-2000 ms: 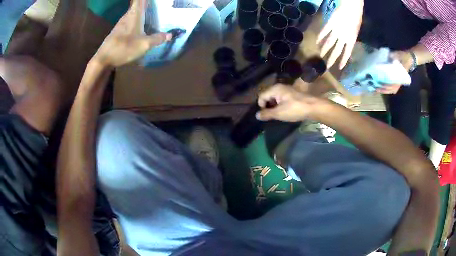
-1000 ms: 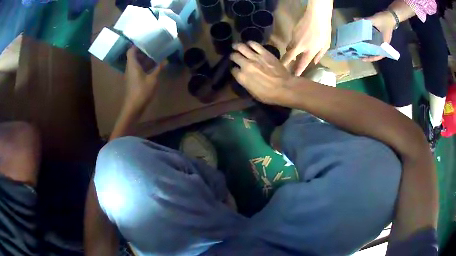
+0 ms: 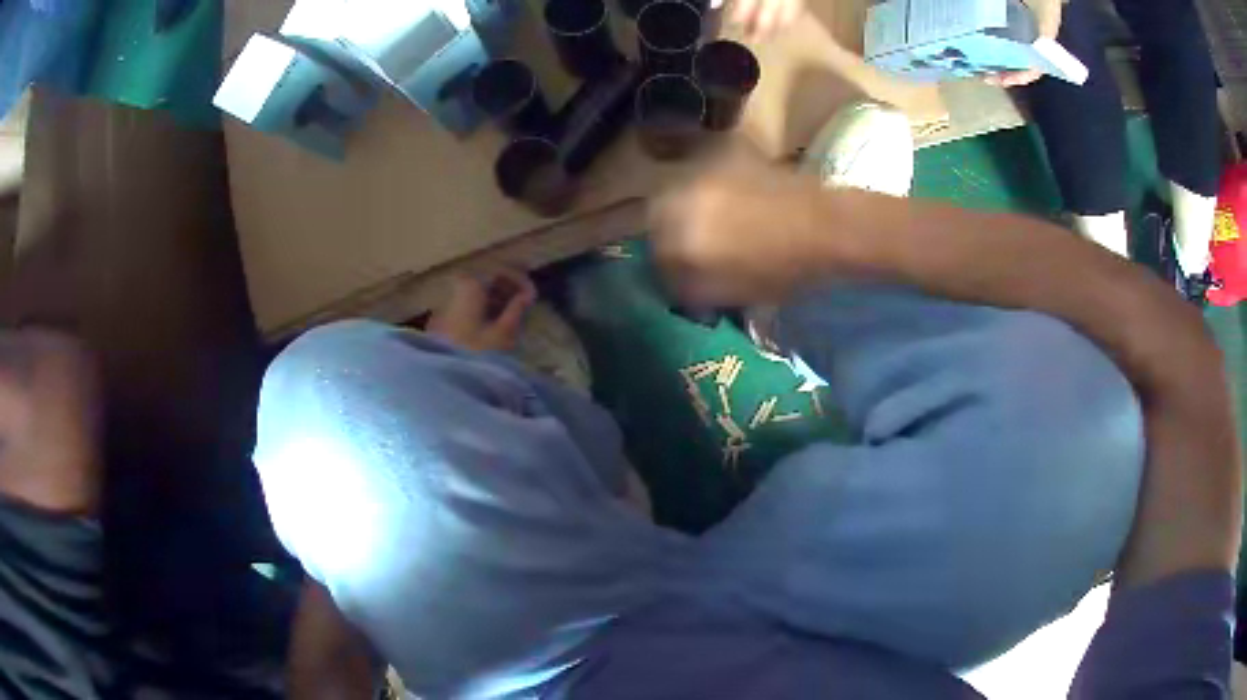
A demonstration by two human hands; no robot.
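Observation:
Several black cylinders (image 3: 670, 112) stand on the brown cardboard sheet (image 3: 369, 226), and one black cylinder (image 3: 598, 115) lies between them. Pale blue boxes (image 3: 294, 93) with dark pictures are at the sheet's upper left. My left hand (image 3: 481, 312) is just past the sheet's front edge, its fingers curled and partly hidden behind my left knee; whether it holds anything is unclear. My right hand (image 3: 725, 226) is motion-blurred in front of the cylinders, above the floor gap; its fingers and any held thing cannot be made out.
Small pale scraps (image 3: 732, 404) lie on the green floor (image 3: 656, 362) between my legs. A person at the upper right holds a pale blue box (image 3: 953, 38). Another person's fingers (image 3: 759, 14) show at the top edge. A person's blurred arm (image 3: 48, 417) is at the left.
My left hand has left the boxes and come down to the sheet's front edge. My right hand has drawn back from the cylinders toward me. The other person's reaching hand has moved up, mostly out of view.

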